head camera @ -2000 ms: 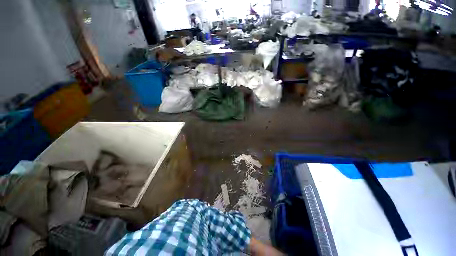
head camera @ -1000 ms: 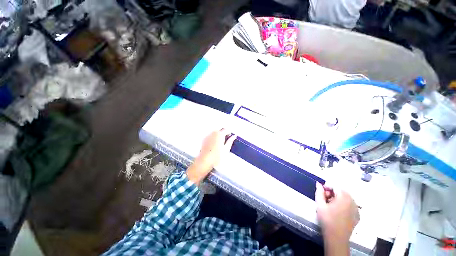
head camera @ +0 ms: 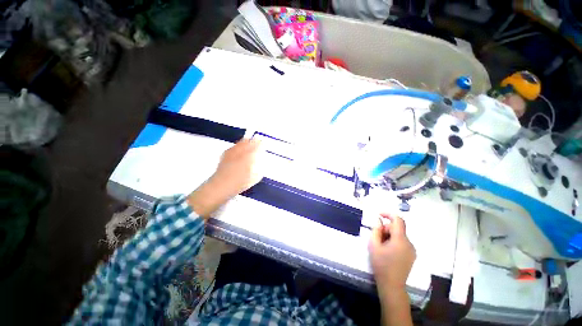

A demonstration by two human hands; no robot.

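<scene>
A wide dark fabric strip (head camera: 306, 205) lies flat on the white machine table (head camera: 172, 175), along its front part. My left hand (head camera: 237, 167) is over the table at the strip's left end, fingertips near the white strip (head camera: 273, 145) with a dark outline; whether it grips anything is unclear. My right hand (head camera: 390, 249) is just right of the strip's right end, thumb and fingertips pinched together near a thin dark line, perhaps thread. The presser foot and needle (head camera: 361, 184) are behind the strip, under the machine head.
A long dark strip (head camera: 198, 125) crosses the blue patch (head camera: 185, 92) at left. The white and blue sewing machine (head camera: 510, 191) fills the right. White strips (head camera: 466, 251) hang over the front edge. An orange-and-black tool (head camera: 527, 274) lies far right. A pink patterned bag (head camera: 298, 35) is behind.
The view has shifted right. My left hand has moved off the wide strip's left end towards the outlined white strip. My right hand has moved off the strip's right end, just beyond it.
</scene>
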